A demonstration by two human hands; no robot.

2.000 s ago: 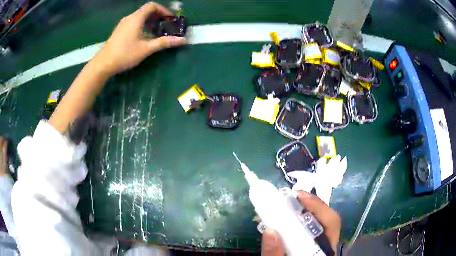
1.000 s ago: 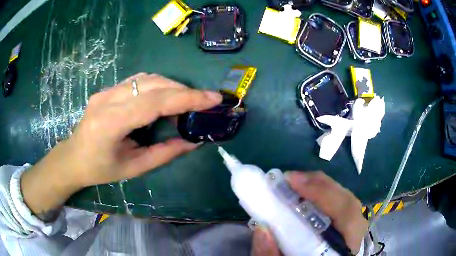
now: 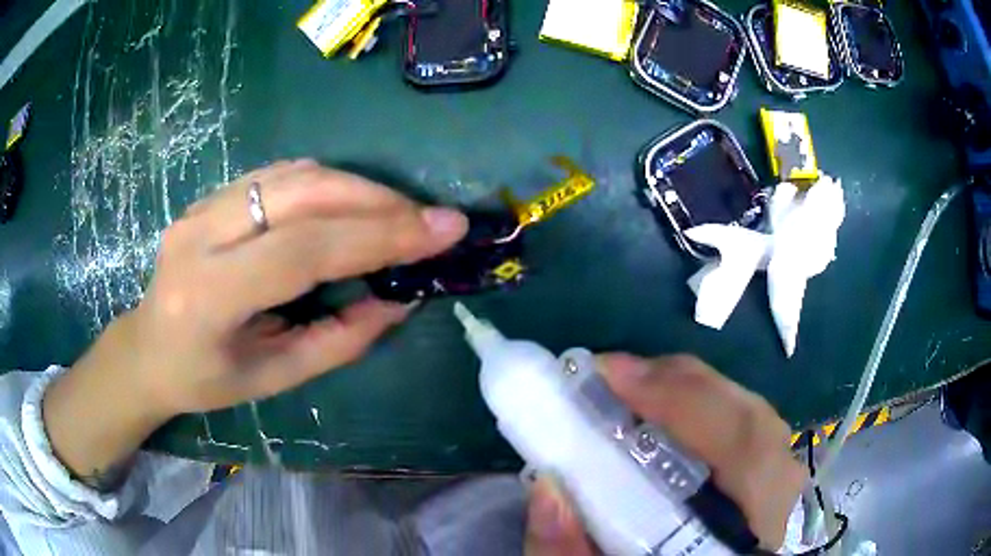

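My left hand [image 3: 261, 277], with a ring on one finger, holds a black watch housing [image 3: 462, 261] between thumb and fingers above the mat. The housing is tilted, so its inside shows only in part. Its yellow-edged battery [image 3: 554, 201] sticks out at the upper right on thin leads. My right hand [image 3: 685, 434] grips the white glue dispenser [image 3: 576, 434] from the right and below. Its pale tip [image 3: 465, 315] points up left, just below the housing's lower edge. Whether the tip touches the housing, and any glue, cannot be made out.
A silver-rimmed housing [image 3: 704, 179] lies at right beside a crumpled white wipe [image 3: 772, 255] and a battery [image 3: 790, 143]. Several more housings lie along the top, one black [image 3: 454, 38]. A clear hose [image 3: 897, 315] curves at right near the blue controller [image 3: 967, 65].
Over two seconds, my left hand has brought a housing from the far strip to the dispenser. Since one second ago, the housing has tilted and its battery has swung right; the tip has shifted slightly.
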